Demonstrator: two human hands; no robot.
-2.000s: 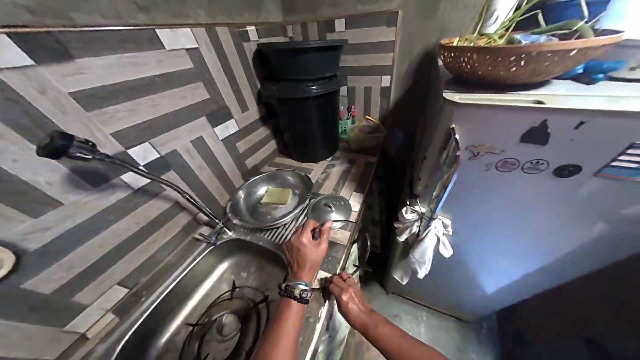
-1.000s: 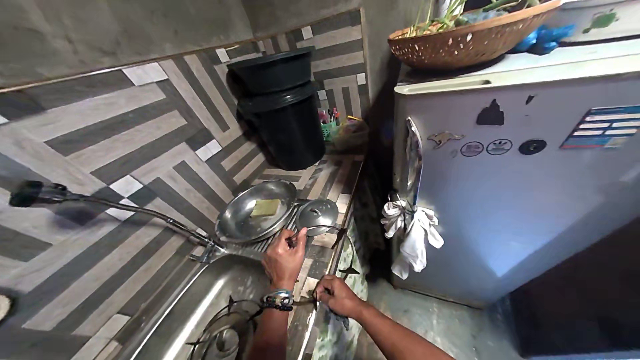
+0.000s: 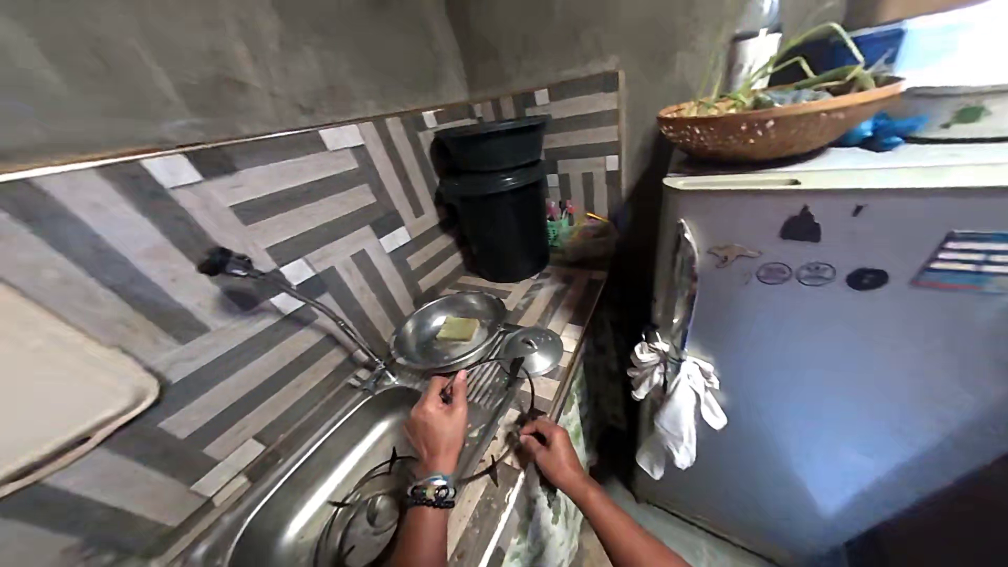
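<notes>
My left hand [image 3: 438,421] grips a thin dark metal ring with short prongs [image 3: 532,386], apparently a stove's pot support, at its near left side. My right hand [image 3: 551,449] pinches the same ring on its right. The ring stands tilted over the sink's ribbed drainboard [image 3: 487,382] and the tiled counter edge. Just beyond it lie a round metal lid [image 3: 534,351] and a metal basin [image 3: 409,339] with a yellowish sponge [image 3: 458,329] in it. Another pronged ring and a round metal part [image 3: 370,524] sit in the steel sink [image 3: 295,504], partly hidden by my left forearm.
A faucet [image 3: 339,319] leans over the sink's left side. Black plastic buckets [image 3: 504,220] stand at the counter's far end, near a green holder [image 3: 558,230]. A refrigerator [image 3: 787,370] with white cloth gloves [image 3: 685,409] hanging at its side is on the right, a woven basket [image 3: 776,130] on top.
The ring shows more fully between my hands now than two seconds ago. Both hands remain on it. The view has shifted somewhat.
</notes>
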